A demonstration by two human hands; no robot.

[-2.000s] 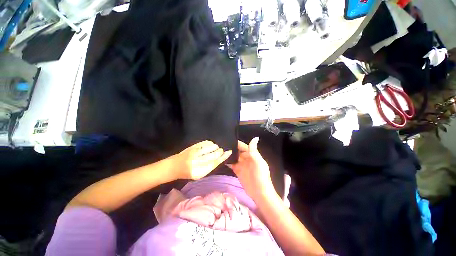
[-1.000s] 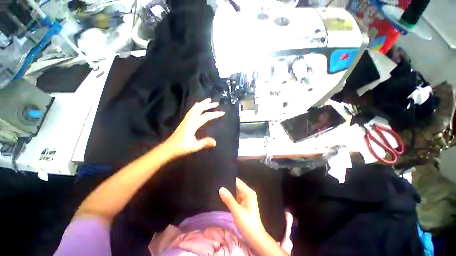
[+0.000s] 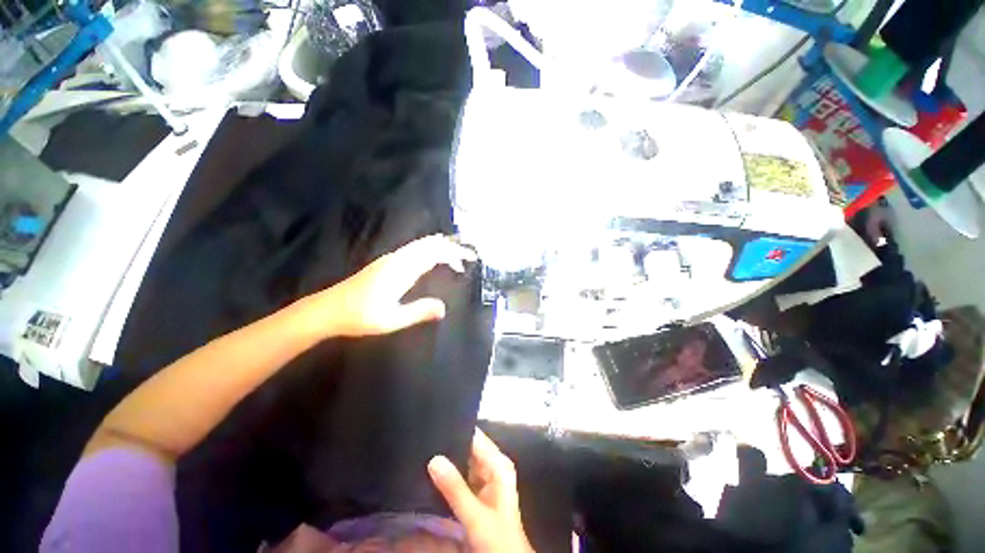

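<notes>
A large black garment piece lies over the table left of the white sewing machine and hangs toward my lap. My left hand rests on the cloth beside the needle area, fingers spread, fingertips close to the machine head's left end. My right hand is lower, near my body, with the cloth's right edge between thumb and fingers. The needle and presser foot are washed out by glare and partly hidden.
A smartphone and red-handled scissors lie right of the machine bed. Thread cones stand at upper right. White and dark scraps lie near the scissors. Dark cloth is heaped at right. Another machine part is at far left.
The view has shifted, showing more of the machine and the thread cones. My hands first moved apart, left hand up to the needle area; both now keep similar places along the cloth.
</notes>
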